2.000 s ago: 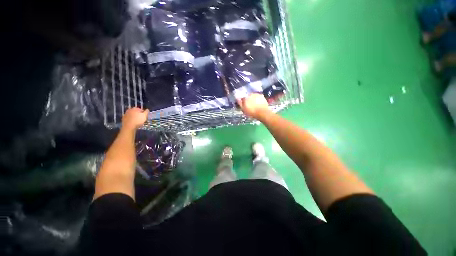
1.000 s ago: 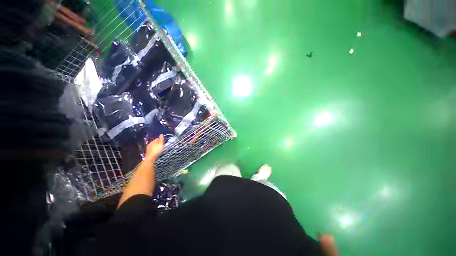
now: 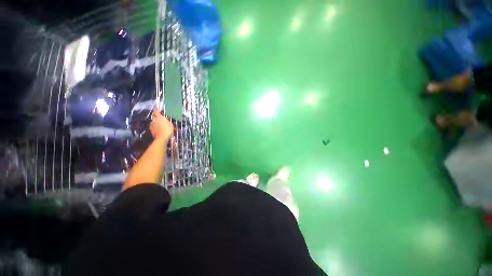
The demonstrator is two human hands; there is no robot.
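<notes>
The wire cage trolley point(image 3: 186, 137) stands at the left, filled with dark polybagged garments point(image 3: 100, 108) with pale printed bands. A white paper sheet point(image 3: 77, 60) lies on the load near its far left corner. My left hand point(image 3: 162, 126) is closed on the top wire edge of the cage's right side. Its fingertips are blurred. My right hand is not in view.
A blue plastic bag point(image 3: 204, 29) is beyond the cage's far right side. Another person's forearms point(image 3: 456, 84) and blue clothing show at the right edge, above a pale tub point(image 3: 472, 164). Small white scraps point(image 3: 385, 151) lie on the green floor.
The cage has turned relative to me and now stands on my left. My left hand has moved from its near rim to its right side. My right hand has left the view.
</notes>
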